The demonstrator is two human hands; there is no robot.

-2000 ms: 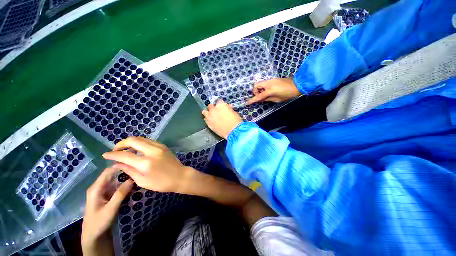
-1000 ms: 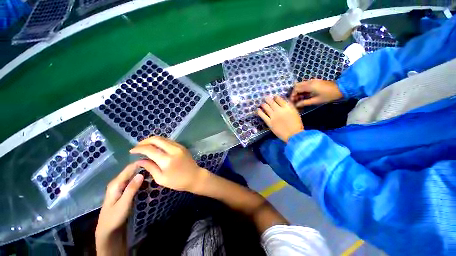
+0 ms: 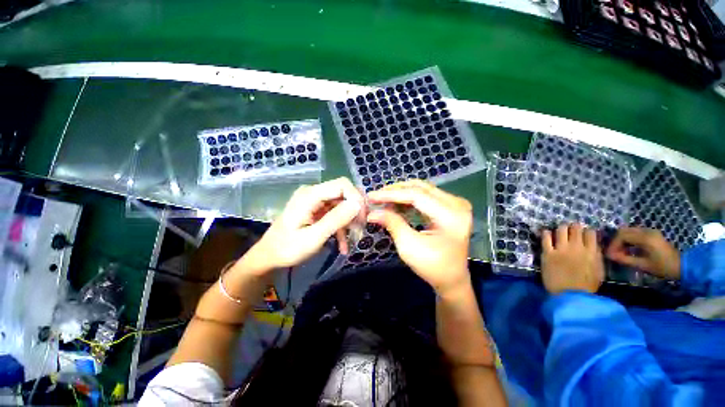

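Observation:
My left hand [image 3: 312, 225] and my right hand [image 3: 429, 232] are raised at the centre, thumbs and forefingers pinched together, fingertips meeting. Whether a small part is between them is too small and blurred to tell. Just below my fingertips is a clear blister tray with black discs [image 3: 374, 246], mostly hidden by my hands and head. Behind my hands, a full-size clear blister tray [image 3: 405, 131] filled with rows of black discs lies on the bench edge, overlapping the white strip.
A short blister tray [image 3: 260, 151] lies left, with loose clear film [image 3: 163, 179] beyond it. Right, another person's hands [image 3: 574, 258] rest at a covered tray [image 3: 572, 179]. Black component trays [image 3: 652, 32] stand on the green conveyor. A white panel [image 3: 36, 270] and wires are lower left.
The view has swung left, so the trays appear further right. My hands were over the near tray, the right above the left; now they are side by side with fingertips meeting.

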